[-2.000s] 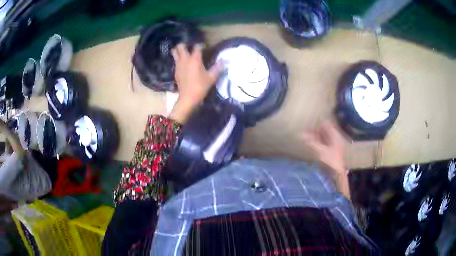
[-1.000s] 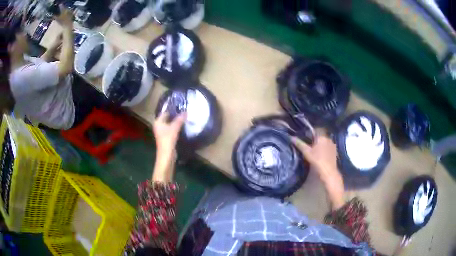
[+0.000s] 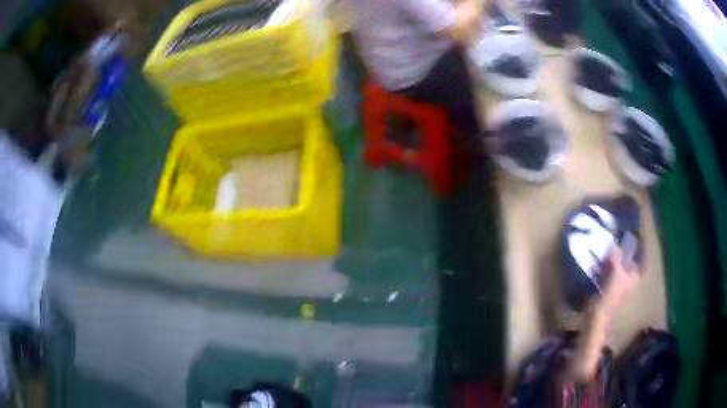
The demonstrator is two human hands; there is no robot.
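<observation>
A black round fan unit with white blades (image 3: 590, 239) lies on the brown bench at the right of the view. My left hand (image 3: 618, 279) reaches up from below and rests at the lower right of its white face. The hand is blurred; a small greyish patch shows at the fingertips, and I cannot tell if it is a held part. Two dark round units (image 3: 550, 370) (image 3: 654, 366) stand at the bottom right, on each side of the forearm. My right hand is not in view.
White-rimmed housings (image 3: 528, 139) line the far bench. A person in a pale top (image 3: 398, 44) is beside a red stool (image 3: 406, 135). Yellow crates (image 3: 319, 199) stand on the green floor, the nearer with cardboard inside. A black-and-white unit (image 3: 267, 397) is cut off at the bottom edge.
The view has swung left, so the bench now runs up the right side and the crates are nearer the middle. My right hand has gone out of view; my left hand remains at a white-faced unit.
</observation>
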